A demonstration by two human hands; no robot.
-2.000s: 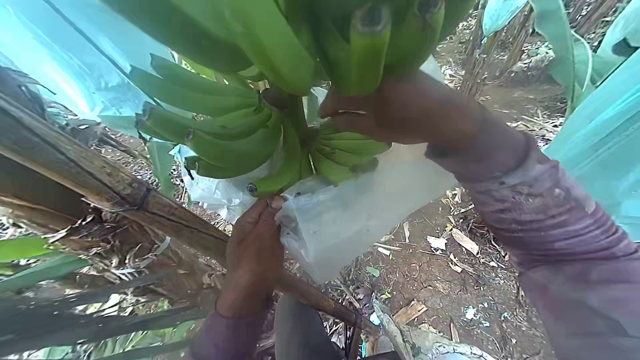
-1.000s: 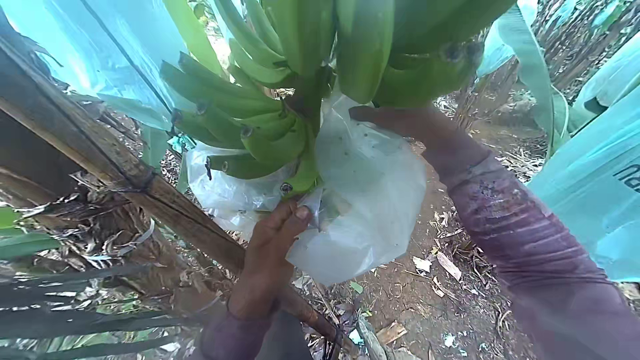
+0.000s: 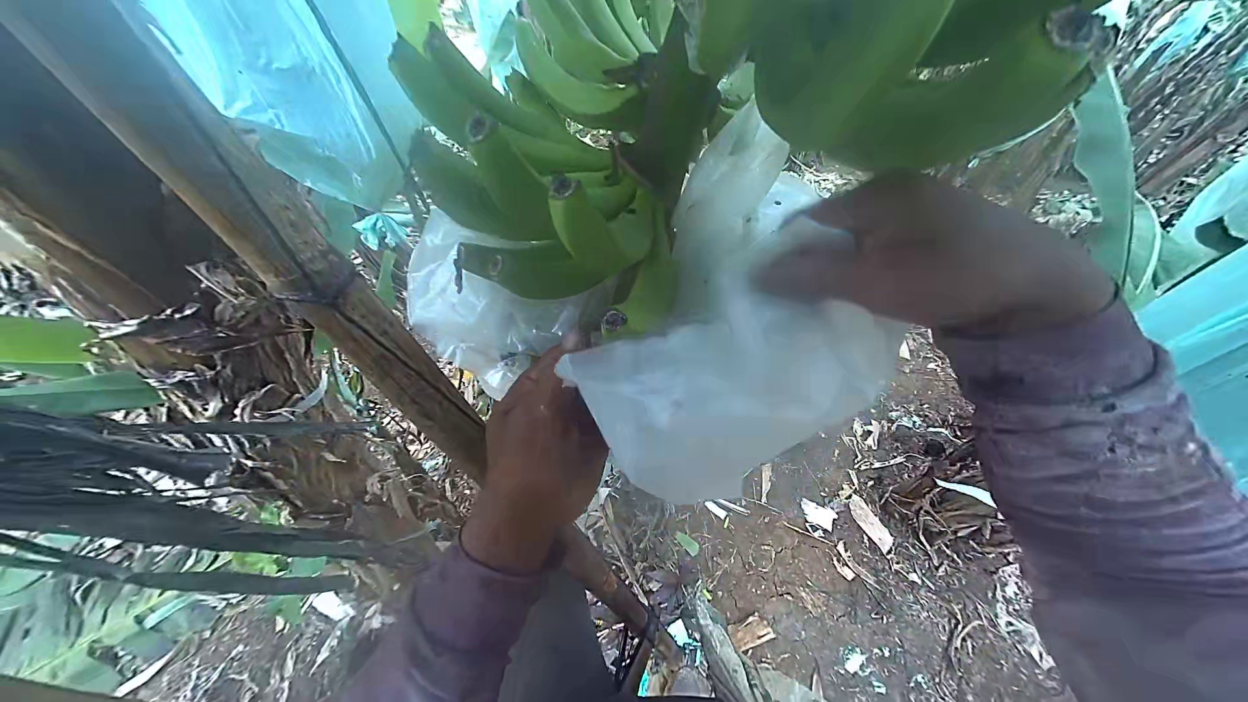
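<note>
A bunch of green bananas (image 3: 585, 224) hangs at the top centre, its fruit in several tiers. Around the lower tiers lies a thin whitish plastic sheet (image 3: 741, 390), loose and crumpled. Below the lowest fruit, my left hand (image 3: 546, 439) pinches the sheet's edge near the bunch's lower end. My right hand (image 3: 907, 249), blurred, is at the sheet's upper right part, just under the big bananas; whether its fingers grip the plastic cannot be made out.
A wooden pole (image 3: 361, 322) with a dark tie slants down past my left hand. Blue plastic (image 3: 292, 88) hangs at the upper left, more blue plastic (image 3: 1209, 341) at the right edge. Dry leaves and debris litter the soil (image 3: 799, 575). Dark strips (image 3: 175, 487) cross the lower left.
The whitish sheet has spread upward beside the stalk, where my right hand was among the fruit two seconds ago. My left hand stays at the bunch's lower end.
</note>
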